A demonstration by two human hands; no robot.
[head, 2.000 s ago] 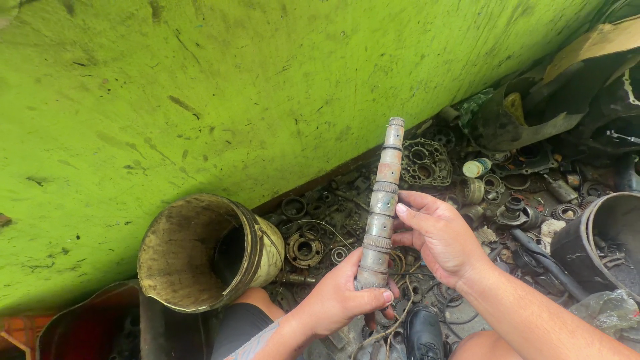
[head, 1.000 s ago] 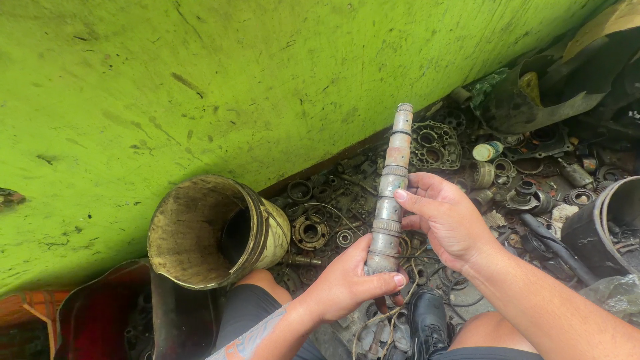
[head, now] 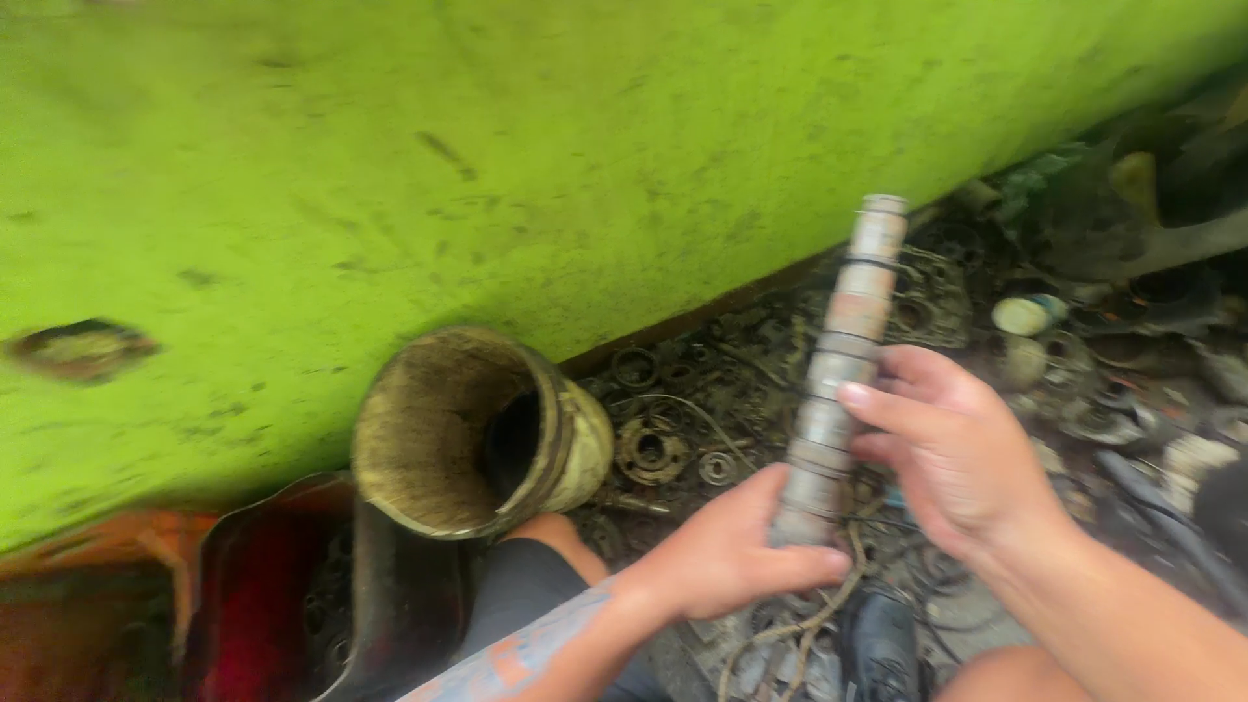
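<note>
A long stepped metal transmission shaft point(head: 840, 375), with toothed and ringed sections, is held nearly upright, its narrow end up and leaning slightly right. My left hand point(head: 741, 551) is closed around its thick lower end, thumb across the front. My right hand point(head: 951, 439) grips the middle from the right side, thumb on the shaft's face. Behind it the floor is strewn with metal parts, among them a round flanged part point(head: 651, 450) and a small bearing-like ring point(head: 719, 468). The picture is blurred, so fine detail on the shaft does not show.
A grimy green wall point(head: 487, 175) fills the upper left. At its foot lies a dirty plastic bucket point(head: 575, 448) on its side or tilted. Red and black containers point(head: 273, 585) stand lower left. A perforated metal plate point(head: 931, 292) and a small capped container point(head: 1024, 314) lie right.
The view has swung, with more of the wall's left side showing. Both hands keep their hold on the shaft throughout.
</note>
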